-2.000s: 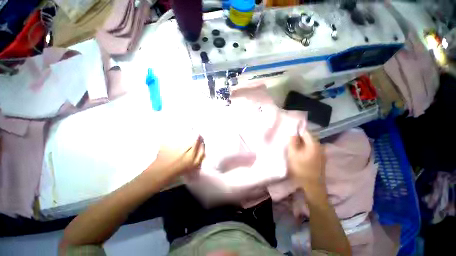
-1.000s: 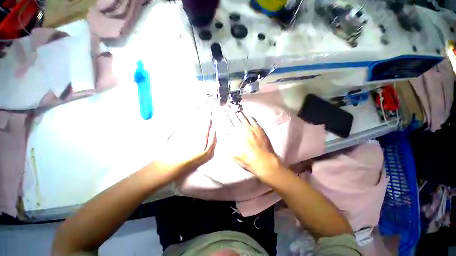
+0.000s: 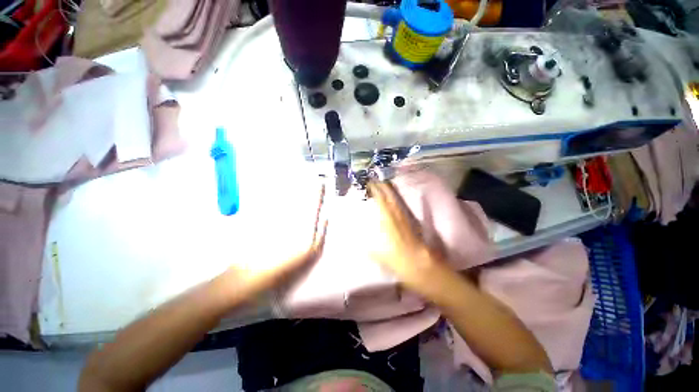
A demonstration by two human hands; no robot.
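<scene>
A dusty-pink garment panel (image 3: 345, 287) lies under the needle area of the white sewing machine (image 3: 475, 115) and hangs over the table's front edge. My left hand (image 3: 295, 256) rests on the panel's left part, its fingers lost in glare. My right hand (image 3: 400, 237) lies flat on the panel, fingertips close to the presser foot and needle (image 3: 362, 181). Neither hand visibly pinches the cloth. Glare whitens the cloth between the hands, and its edges there are hidden.
Blue thread snips (image 3: 225, 174) lie left of the needle. A black phone-like rectangle (image 3: 500, 200) lies at right. Pink and white pieces (image 3: 73, 115) are at upper left. A blue crate (image 3: 613, 298) stands at right beside pink panels (image 3: 540, 295).
Two seconds ago my hands held the cloth farther apart, in front of the needle. My right hand has moved left and up to the needle area, and the cloth now lies flatter.
</scene>
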